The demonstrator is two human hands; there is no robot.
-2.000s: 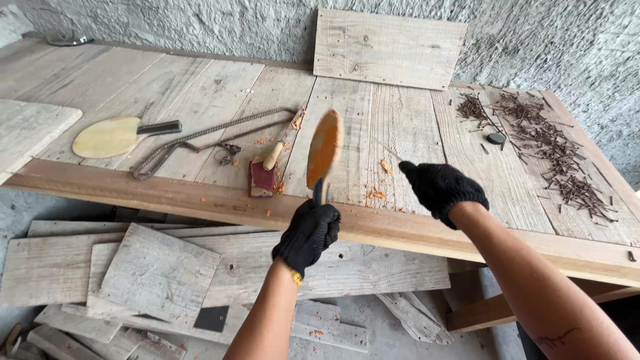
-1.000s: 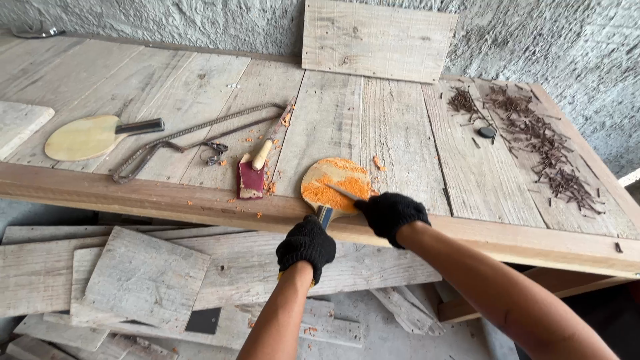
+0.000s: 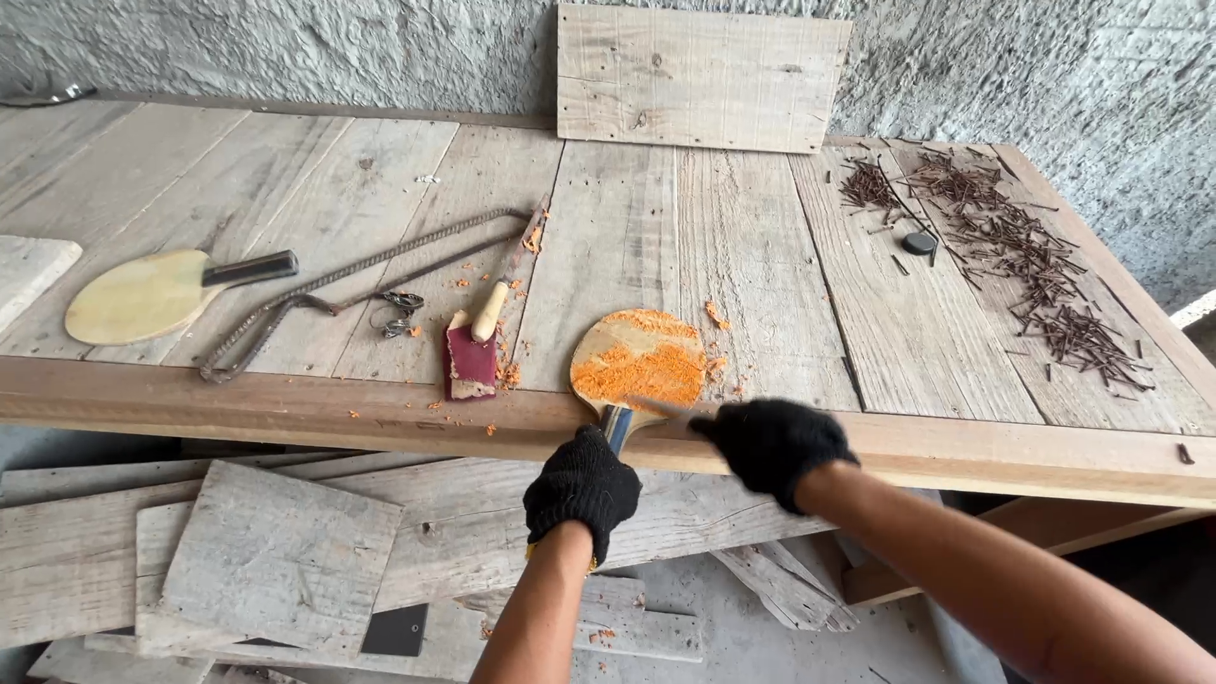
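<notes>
My left hand [image 3: 582,489], in a black knit glove, grips the handle of a wooden table tennis paddle [image 3: 638,366]. Orange residue covers much of the blade's upward face, with bare wood between the patches. The blade lies over the workbench edge. In my right hand [image 3: 784,446], also gloved in black, is a thin blade-like tool [image 3: 655,407], blurred, its end at the lower part of the paddle face. To the left, a wooden-handled knife [image 3: 490,312] rests on a dark red sanding block or folded abrasive piece [image 3: 471,359]. Orange crumbs lie around both.
A second bare paddle [image 3: 141,296] and a bent rebar saw frame [image 3: 380,271] lie left on the plank workbench [image 3: 608,228]. Rusty nails [image 3: 1021,242] and a black round disc [image 3: 919,243] are at right. A board [image 3: 698,78] leans on the wall; loose planks [image 3: 285,551] lie below.
The paddle, edge-on and raised two seconds ago, now lies face up at the bench edge. My right hand has come left to it, and the tool end has moved lower on the face since one second ago.
</notes>
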